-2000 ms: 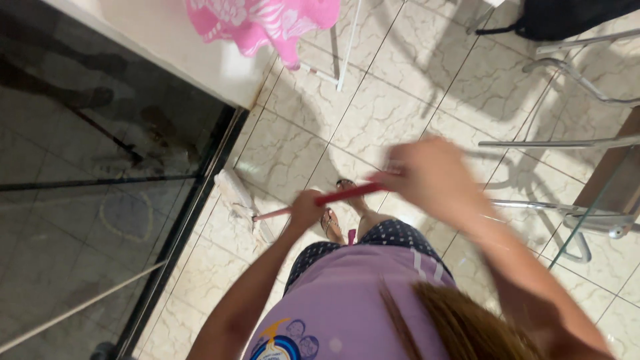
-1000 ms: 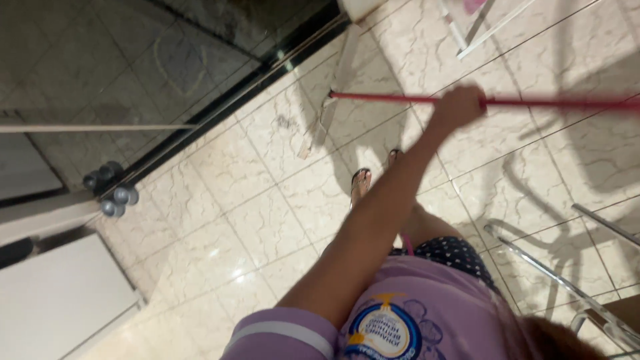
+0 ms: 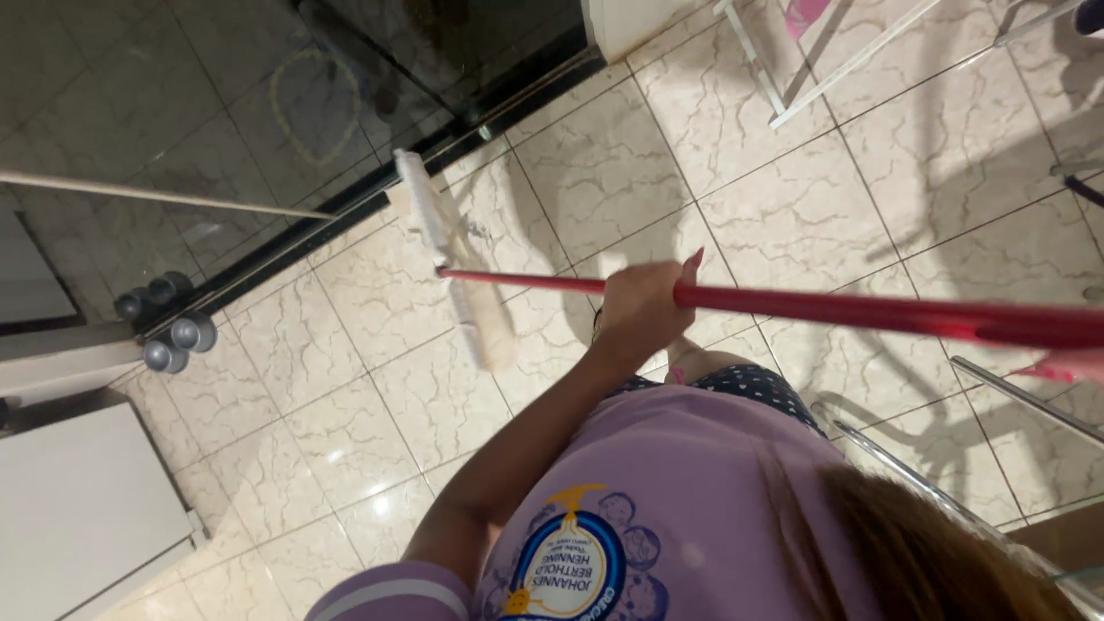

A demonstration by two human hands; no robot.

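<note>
My left hand (image 3: 647, 306) is closed around a long red pole (image 3: 819, 304), near the middle of the view. At the pole's far end a long, narrow white head (image 3: 444, 259), perhaps a squeegee or flat mop, lies on the marble-patterned tile floor (image 3: 371, 448) close to the glass door's black track. Of my right hand (image 3: 1074, 366) only fingers with pink nails show at the right edge, beside the pole's near part; the rest is cut off, so its grip cannot be made out.
A dark glass door (image 3: 259, 95) stands at upper left, with silver round objects (image 3: 191, 332) by its track. A white panel (image 3: 86, 509) fills the lower left. White metal legs (image 3: 780, 108) stand at upper right, and chrome chair tubing (image 3: 914, 479) at lower right.
The white head has moved to the left along the door track, away from the white metal legs. The right hand, out of view a second ago, shows partly at the right edge.
</note>
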